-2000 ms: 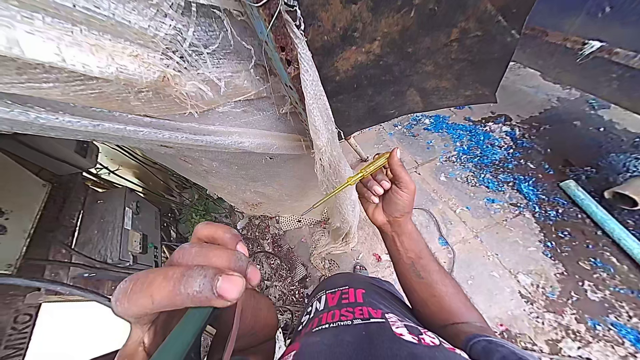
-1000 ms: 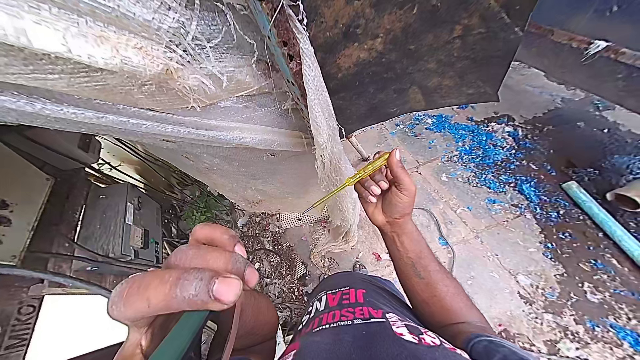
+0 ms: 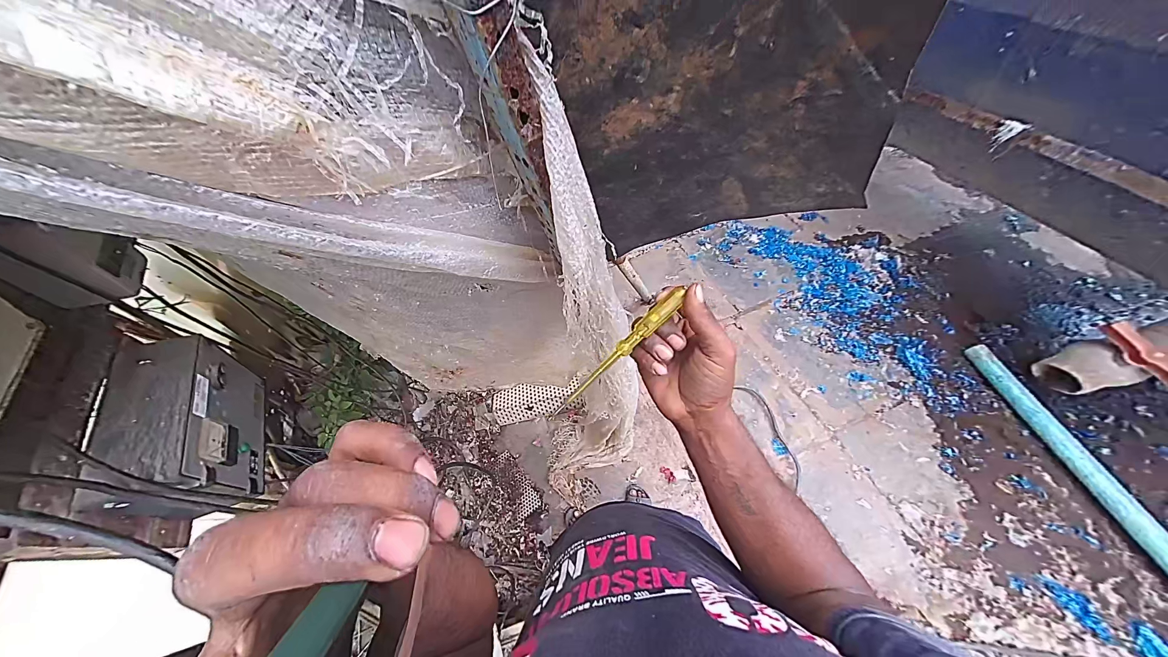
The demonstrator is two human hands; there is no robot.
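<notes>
My right hand [image 3: 689, 356] grips the yellow translucent handle of a screwdriver [image 3: 639, 333], whose thin shaft points down and left, in front of a hanging strip of whitish mesh fabric [image 3: 584, 228]. Close to the camera at the lower left, my left hand [image 3: 319, 520] has curled fingers over a flat green strip [image 3: 319, 620]; its palm is hidden, and what the strip belongs to cannot be told. A thin brown strip or cord [image 3: 412, 607] runs down beside it.
A grey electrical box [image 3: 160, 411] with black cables [image 3: 82, 525] stands at the left. Worn whitish sheeting [image 3: 274, 228] hangs beside a rusty metal post [image 3: 516, 109]. A dark sheet [image 3: 721, 109] is at the top. Blue shreds [image 3: 839, 292] and a turquoise pipe [image 3: 1068, 456] lie at the right.
</notes>
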